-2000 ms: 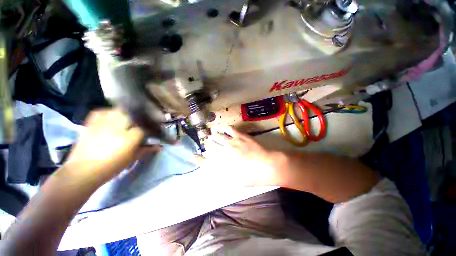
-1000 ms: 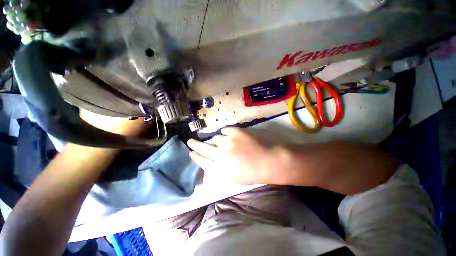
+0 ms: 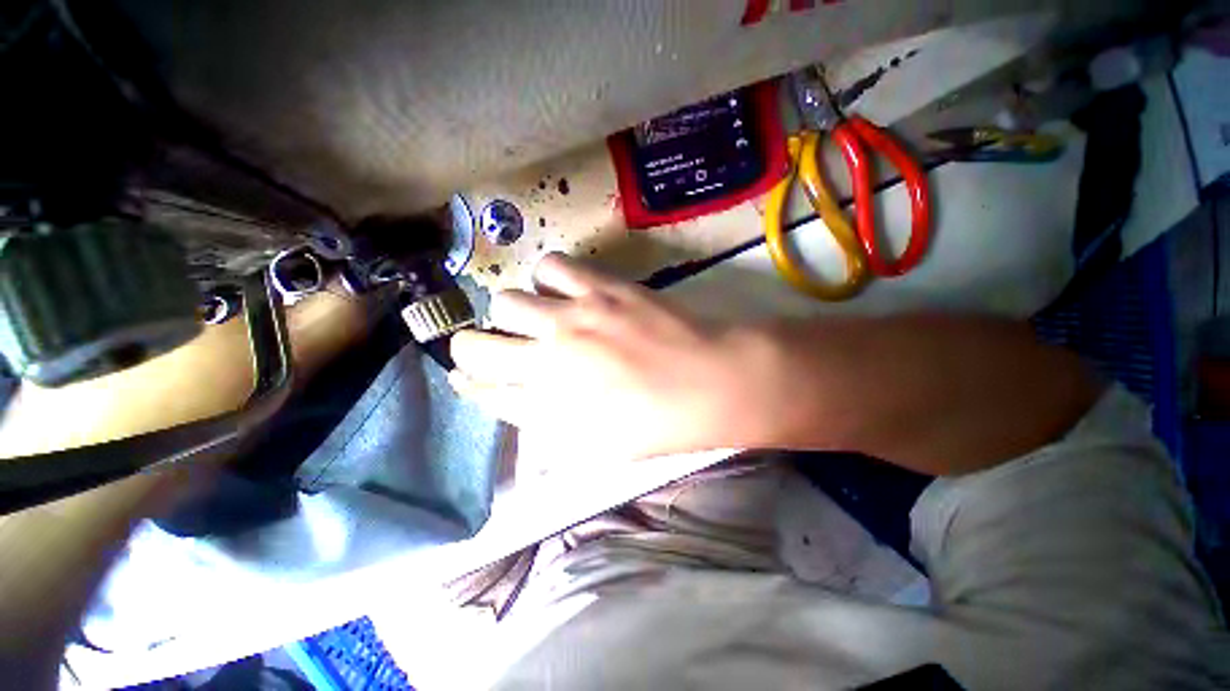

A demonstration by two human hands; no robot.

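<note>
Blue-grey fabric (image 3: 405,439) with a stitched line lies in folds below the needle area, joined to or beside dark cloth (image 3: 243,500). My right hand (image 3: 607,365) is at the fabric's right edge, fingertips close to a small ribbed knob (image 3: 438,313); its grip cannot be made out. A narrow dark strip (image 3: 715,259) runs right from behind its fingers. My left hand (image 3: 324,331) is mostly hidden behind the machine's metal parts, its forearm crossing the left side. The needle tip and presser foot are not clearly seen.
The machine arm (image 3: 445,95) spans the top, with a large ribbed knob (image 3: 95,297) and curved bar (image 3: 149,446) at left. A red-cased phone (image 3: 701,155), scissors (image 3: 863,203) and a small yellow-green-ended tool (image 3: 998,143) lie on the table. Blue baskets (image 3: 358,655) show below.
The view has moved closer to the machine, whose knob and bar loom larger at left. My right hand stays beside the needle area. The blue-grey fabric is more folded than two seconds ago.
</note>
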